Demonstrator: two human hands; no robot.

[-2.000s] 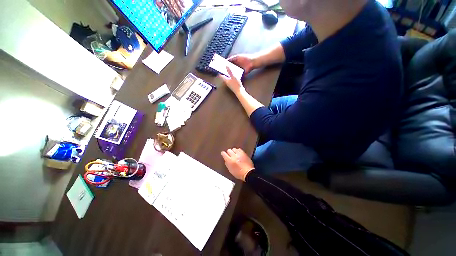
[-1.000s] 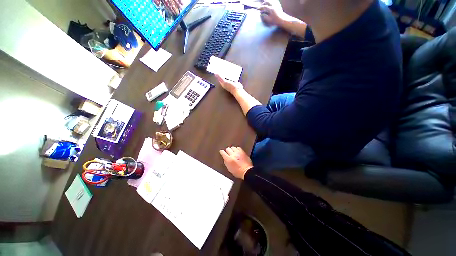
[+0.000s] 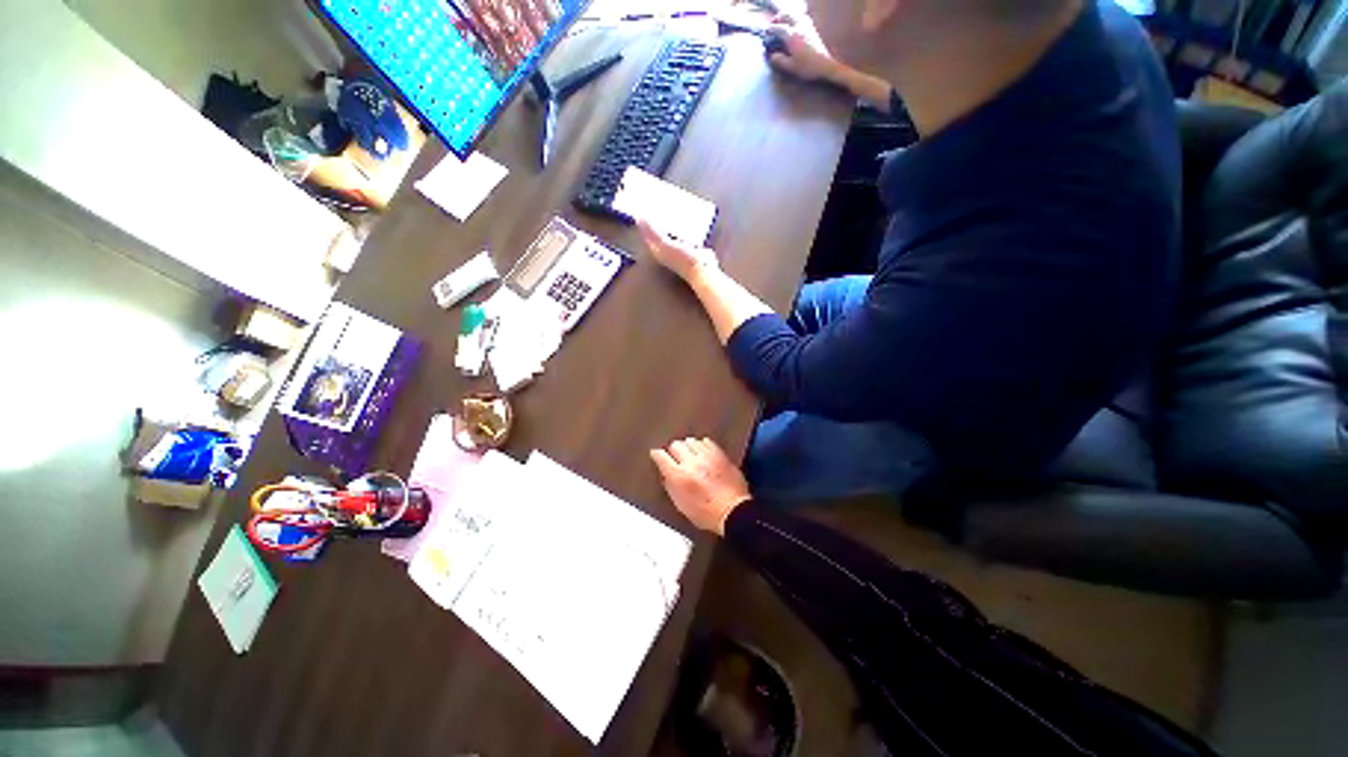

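My right hand (image 3: 699,481), in a dark sleeve from the lower right, rests palm down on the desk's near edge, holding nothing. My left hand is not in view. Just left of my right hand, white paper sheets (image 3: 581,595) lie partly over a pink sheet (image 3: 439,470). A small gold-brown ornament or dish (image 3: 484,420) stands beside them. A pale calculator (image 3: 566,277) lies farther up the desk with crumpled white slips (image 3: 521,346) against it.
A seated person (image 3: 1020,252) in dark blue holds a white phone-like slab (image 3: 667,204) near the keyboard (image 3: 651,126); the other hand is on the mouse (image 3: 776,43). Purple box (image 3: 351,388), pen cup (image 3: 387,504), monitor (image 3: 458,59), black armchair (image 3: 1124,518), waste bin below (image 3: 735,703).
The seated person's far hand has left the white slab and moved up to the mouse. My right hand stays in place on the desk edge.
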